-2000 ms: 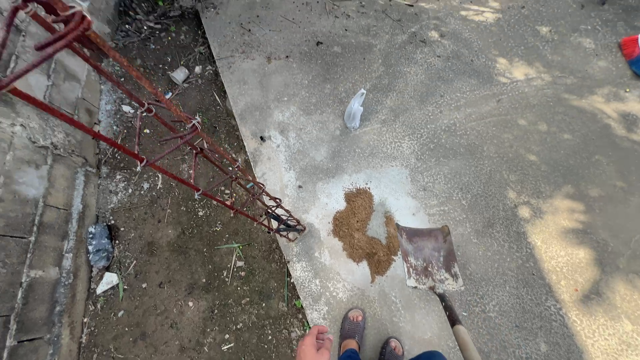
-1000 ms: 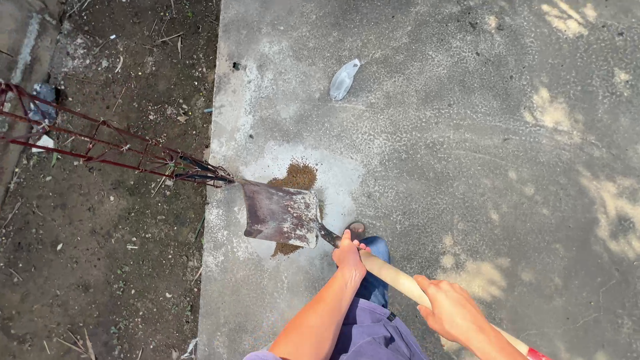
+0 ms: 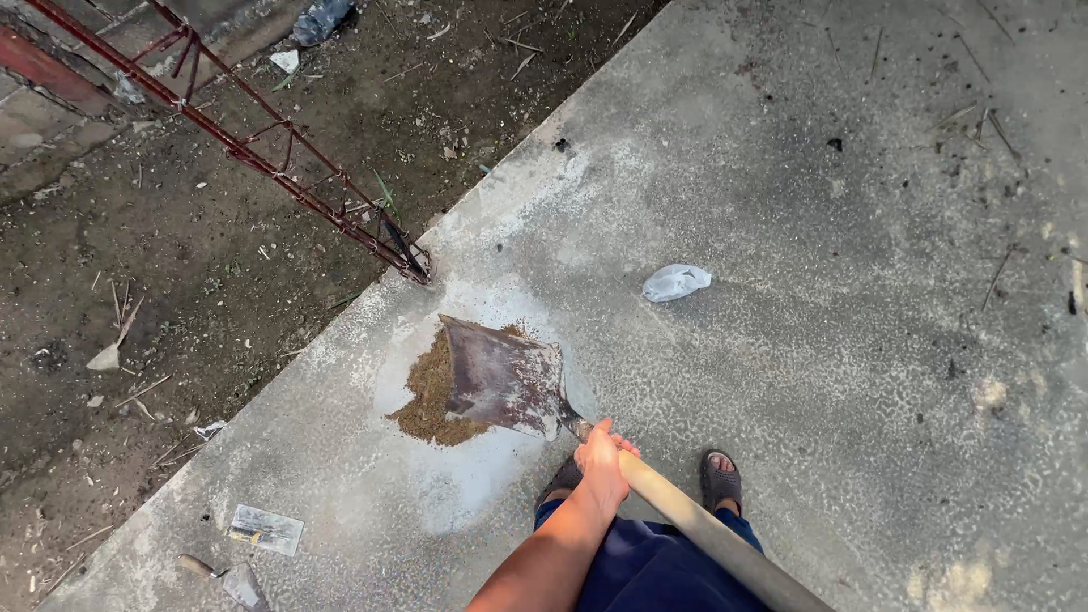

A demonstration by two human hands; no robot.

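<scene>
My left hand [image 3: 605, 463] is closed round the lower end of the wooden handle of a square-bladed shovel [image 3: 503, 374], close to the metal neck. The rusty, whitish-stained blade lies over a small heap of brown sand [image 3: 429, 395] and hides part of it. Around the sand, the concrete slab [image 3: 765, 357] bears a pale grey-white powdery patch. From my left hand the handle runs down to the bottom edge of the view. My right hand is out of view.
A tied reinforcing-bar column [image 3: 289, 183] rises at the slab's edge, beside bare soil [image 3: 195, 272]. A crumpled plastic bag [image 3: 677, 282] lies beyond the shovel. At the lower left are a flat rectangular plate [image 3: 266, 529] and a pointing trowel [image 3: 242, 586]. My sandalled feet stand near the handle.
Two seconds ago the shovel lay to the right of the sand; one second ago both my hands held its handle above the sand. Now only my left hand shows on it. The view has turned.
</scene>
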